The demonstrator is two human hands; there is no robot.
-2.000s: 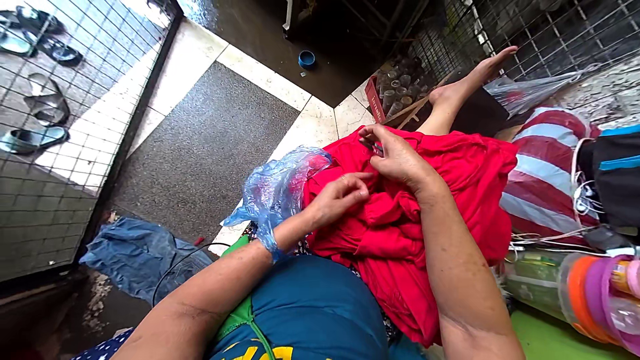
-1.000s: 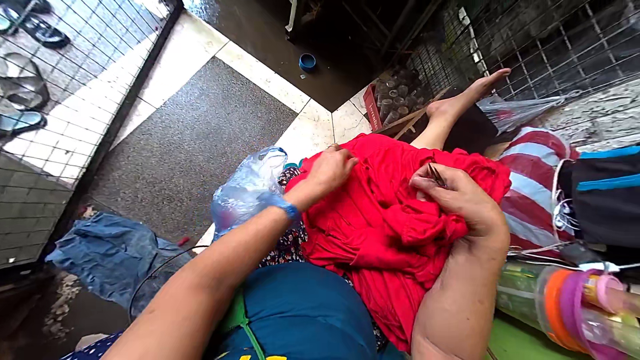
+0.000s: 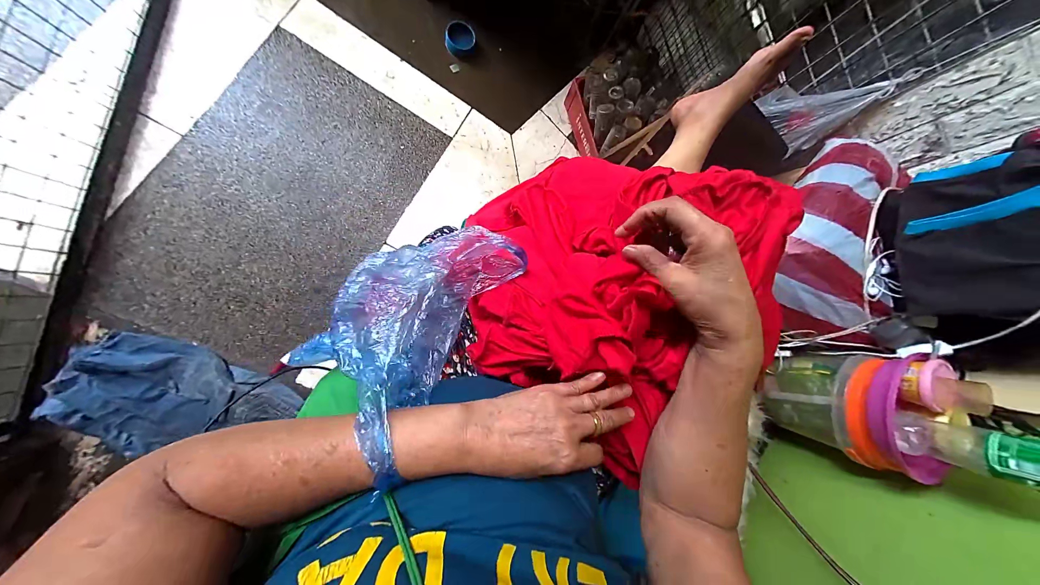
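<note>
A bunched red cloth lies across my lap. My left hand rests flat on its near edge, fingers apart, with a ring on one finger. A translucent blue plastic bag hangs from my left wrist and spreads over the cloth's left side. Above the right part of the cloth my right hand is raised, thumb and forefinger curved toward each other with a gap between the tips. Something small and dark shows inside its curled fingers; what it is cannot be told.
Crumpled blue cloth lies on the floor at left beside a wire mesh gate. Glass bottles stand in a red crate. At right are a striped bag, a black bag, cables and stacked plastic containers. A blue bowl sits farther off.
My left hand has moved from the far left part of the red cloth to its near edge. My right hand's thumb and forefinger now stand raised above the cloth.
</note>
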